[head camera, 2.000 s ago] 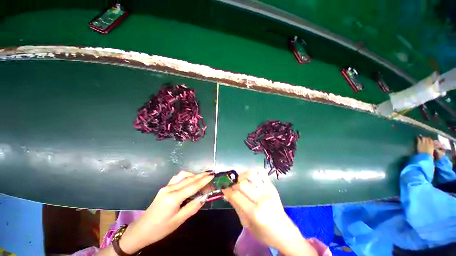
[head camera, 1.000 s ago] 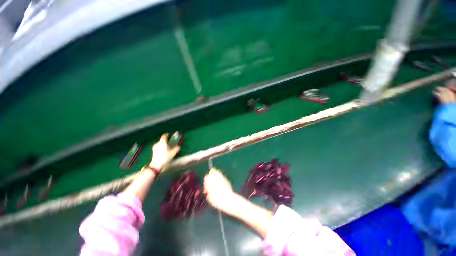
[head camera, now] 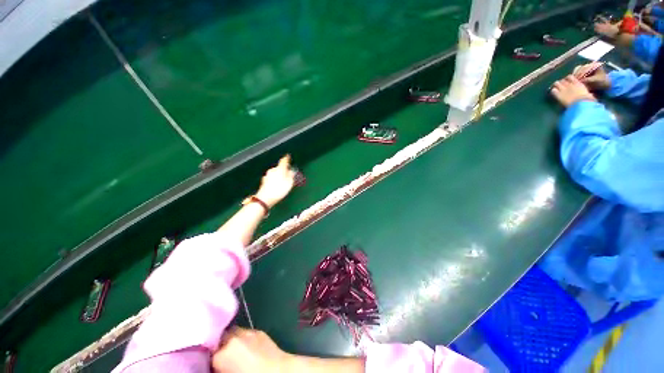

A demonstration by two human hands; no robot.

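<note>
My left hand (head camera: 275,183) reaches over the green conveyor belt (head camera: 327,160), a finger extended. A small dark red phone unit (head camera: 299,178) shows at its right side; whether the hand grips it is unclear. My right hand (head camera: 247,352) is low at the bottom edge, beside the left sleeve, fingers curled; its contents are hidden. A pile of dark red trim pieces (head camera: 341,290) lies on the dark green bench (head camera: 429,226), right of the pale seam. The other pile is not visible.
Phone units with boards lie on the belt, one (head camera: 378,134) ahead and one (head camera: 95,299) at lower left. A chipped edge rail (head camera: 349,188) borders the belt. A wrapped post (head camera: 469,73) stands beside it. A person in blue sleeves (head camera: 611,153) works right, near a blue stool (head camera: 535,320).
The view has swung to the right. My left hand remains over the belt, now farther up and right in view. My right hand has moved down to the bottom edge.
</note>
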